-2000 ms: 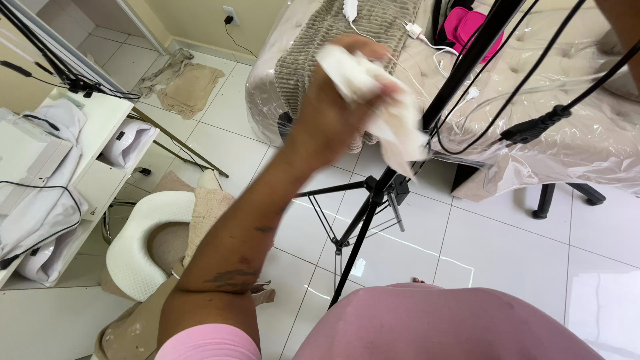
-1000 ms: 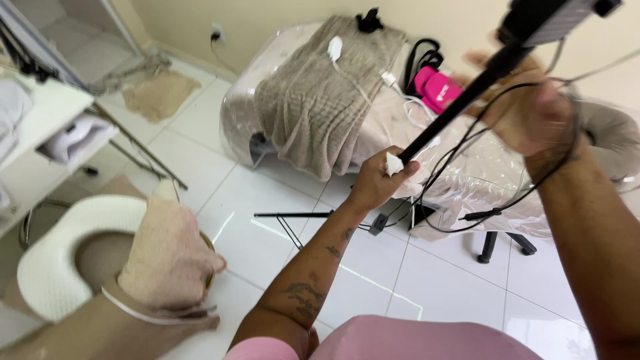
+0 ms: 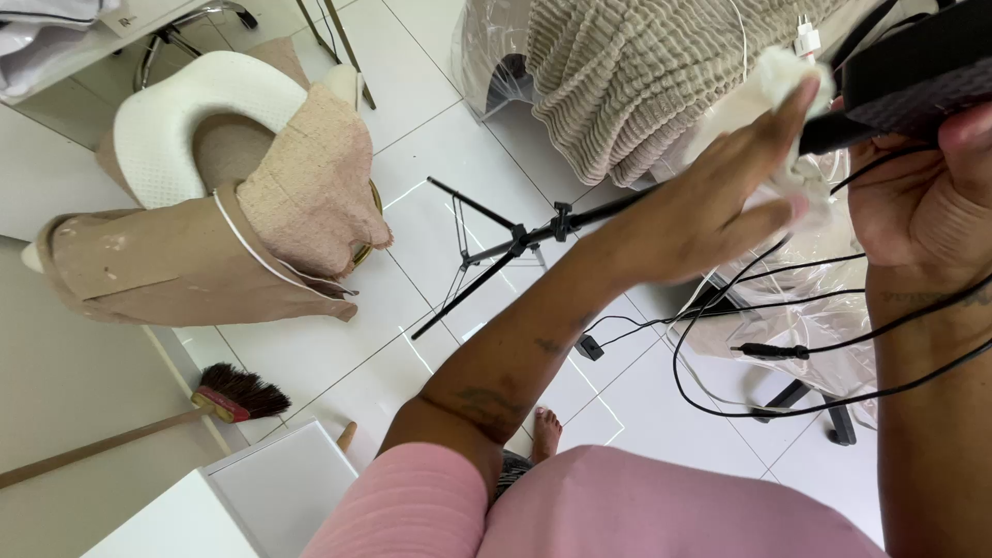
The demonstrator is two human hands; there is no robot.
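Observation:
A black tripod stand leans diagonally, its legs on the tiled floor and its upper end toward the top right. My left hand holds a crumpled white cloth or tissue around the pole, just below the black box-like head. Under that head, my right hand grips it, with the thumb on its side and the other fingers partly hidden. Black cables loop below and pass my right wrist; one ends in a black connector.
Behind the stand is a plastic-covered padded bed with a ribbed beige blanket and a white plug. At left are a white U-shaped cushion, a tan towel, a broom and a white cabinet.
My left hand has moved up the pole to just below the head. My right hand, out of view two seconds ago, has come to the head. The view has shifted.

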